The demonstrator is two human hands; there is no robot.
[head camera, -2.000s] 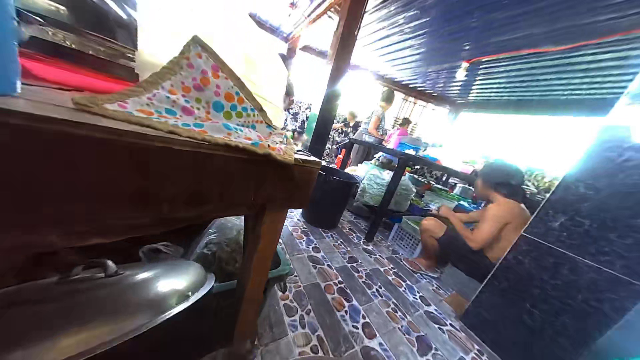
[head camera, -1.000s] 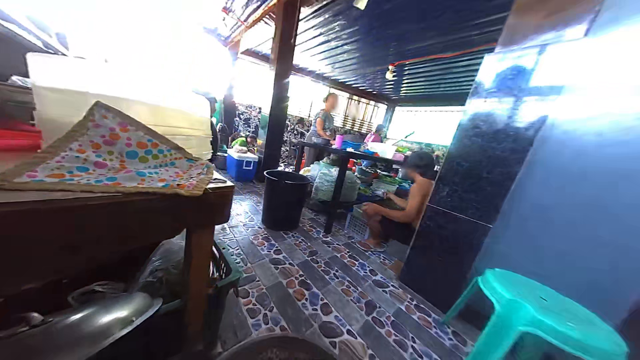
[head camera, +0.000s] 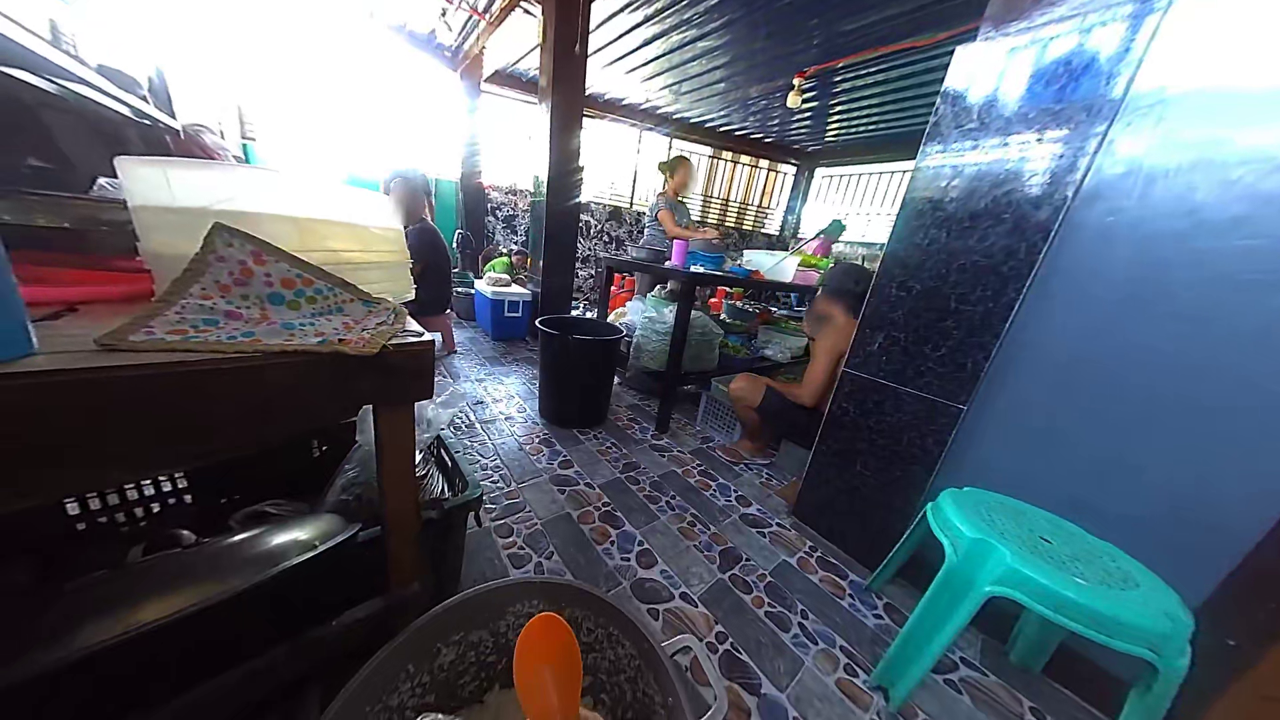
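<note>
An orange plastic spoon (head camera: 548, 665) stands upright at the bottom edge, its bowl upward, over a large dark metal pot (head camera: 470, 610). The pot's inside looks speckled or crusted, with something pale low in it. A looped metal handle (head camera: 703, 665) is on the pot's right side. Neither my left hand nor my right hand can be made out. A small pale patch beside the spoon's lower end is too cut off to identify, so what holds the spoon is hidden.
A wooden table (head camera: 400, 365) with a dotted cloth (head camera: 265, 300) is at left, above a large metal lid (head camera: 230, 560). A green plastic stool (head camera: 1050, 560) stands right. A black bin (head camera: 578, 370), a blue cooler (head camera: 503, 312) and several people are farther back.
The view has swung right and down, bringing in the green stool and more of the pot. The orange spoon now shows over the pot; the earlier frames do not show it.
</note>
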